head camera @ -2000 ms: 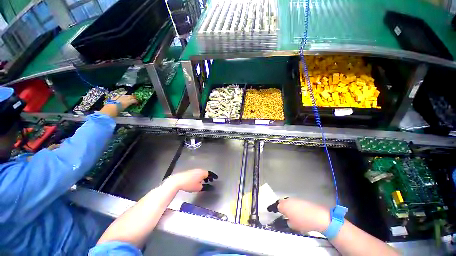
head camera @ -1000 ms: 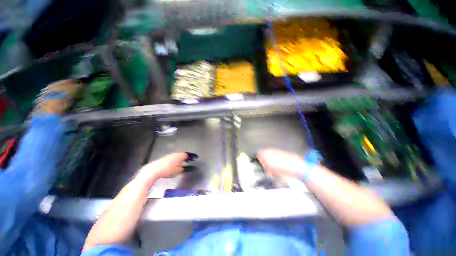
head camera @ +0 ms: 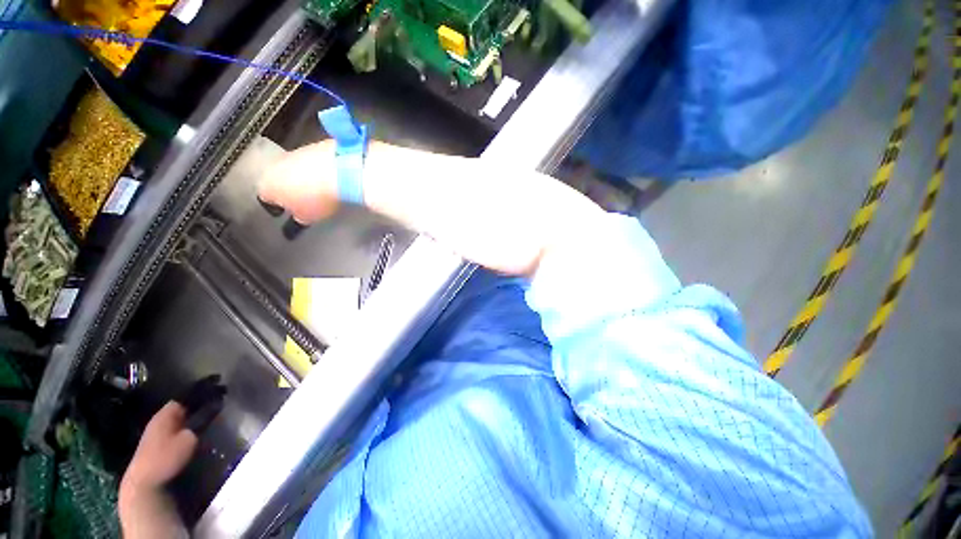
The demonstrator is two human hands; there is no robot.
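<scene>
The view is tilted. My right hand, with black finger cots and a light blue wrist strap, is over the metal surface between the rails. Its fingertips are slightly apart and no part shows in them. My left hand, also with black cots, is low at the left over the dark part of the same surface, fingers apart, nothing visible in it. Yellow and white sheets lie by the near rail. A thin dark-metallic item lies beside them. The green circuit board is at the top, partly cut off.
Bins of large yellow, small yellow and pale components stand beyond the far rail. The near rail crosses in front of me. Another person's blue smock is at upper right, beside yellow-black floor lines.
The view has turned and tilted sharply, bringing the floor and my right sleeve into sight. My right hand appears farther in over the surface, away from the sheets. The left-hand neighbour is out of view.
</scene>
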